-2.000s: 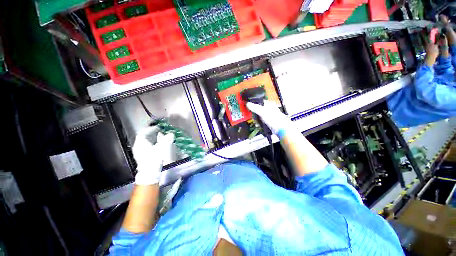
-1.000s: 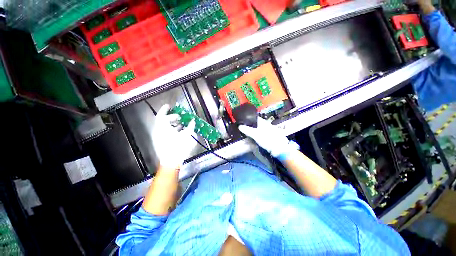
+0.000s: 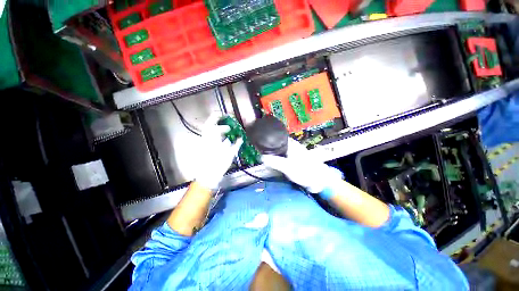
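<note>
My left hand (image 3: 209, 156), in a white glove, holds a narrow green PCB strip panel (image 3: 248, 152) above the conveyor. My right hand (image 3: 301, 165), gloved, grips a black barcode scanner (image 3: 268, 135), whose head is beside the strip and covers part of it. Right of the strip, a black carrier (image 3: 259, 85) lies on the conveyor. A red-orange plate (image 3: 289, 95) lies on it, with several small green boards (image 3: 298, 108) showing. The scanner head hides the plate's lower left corner.
A red compartment tray (image 3: 188, 42) with small boards and a larger green board stack (image 3: 244, 23) lies beyond the conveyor rail (image 3: 227, 68). A black tote (image 3: 364, 170) with pallets stands at lower right. Another red plate (image 3: 484, 55) and a blue sleeve (image 3: 502, 128) show at far right.
The scanner has moved left, from over the red-orange plate to beside the strip. My left hand has moved right and brought the strip close to the scanner. The small boards on the plate are uncovered.
</note>
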